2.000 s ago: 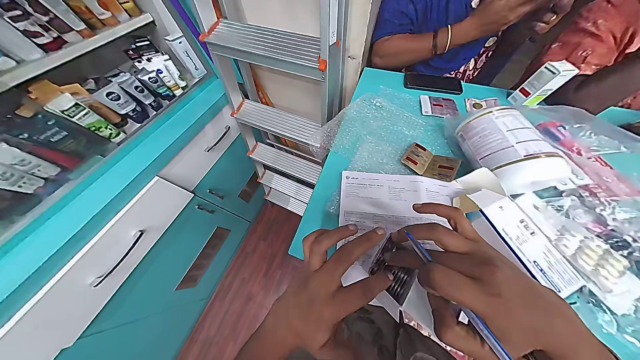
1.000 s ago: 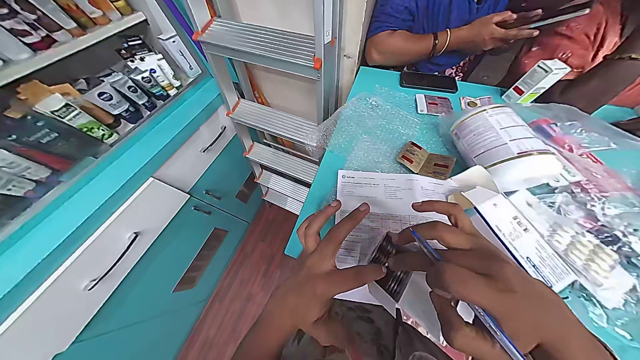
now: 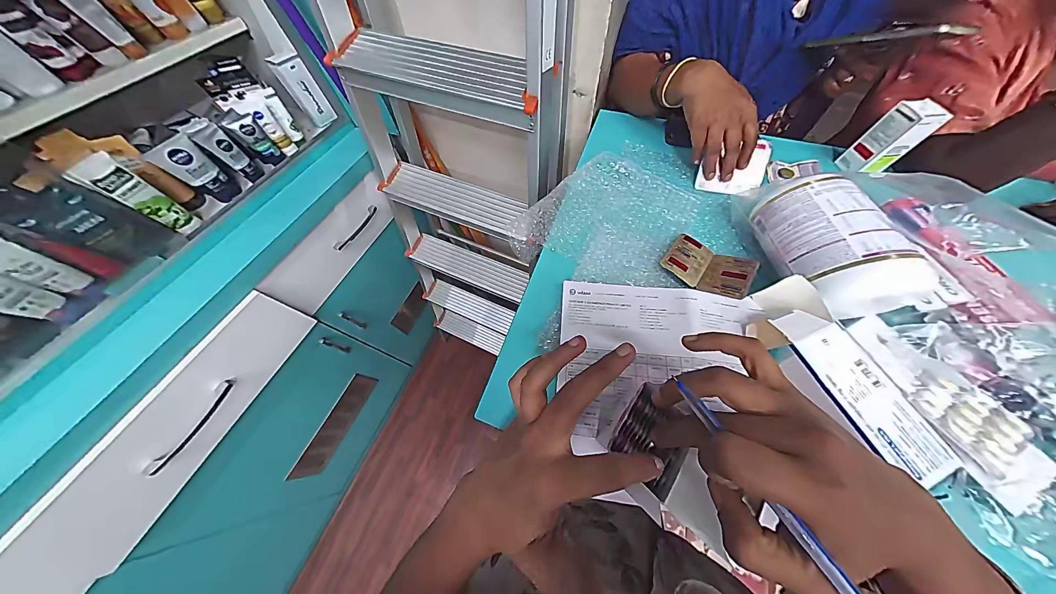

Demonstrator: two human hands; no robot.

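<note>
My left hand (image 3: 561, 445) has its fingers spread, with the thumb against a stack of dark blister strips (image 3: 634, 422) standing on edge in a small open carton (image 3: 693, 503). From the right, my right hand (image 3: 784, 462) holds a blue pen (image 3: 804, 540), and its fingertips touch the same strips. Under the hands lies a printed paper sheet (image 3: 615, 318) on the teal table. An opened white box (image 3: 874, 396) lies right of the sheet, and a folded brown blister pack (image 3: 709, 266) is just beyond its top edge.
Bubble wrap (image 3: 635, 223), a large white tub (image 3: 841, 235), a plastic bag of packs (image 3: 982, 404) and an upright carton (image 3: 895, 136) crowd the teal table (image 3: 516, 375). Another person's hand (image 3: 722, 115) rests on a white pack. An aluminium ladder (image 3: 462, 194) and drawers (image 3: 190, 429) stand left.
The other person's hand has come down from a held flat device onto a pack near the dark phone. My hands stay at the strips, with small finger movements.
</note>
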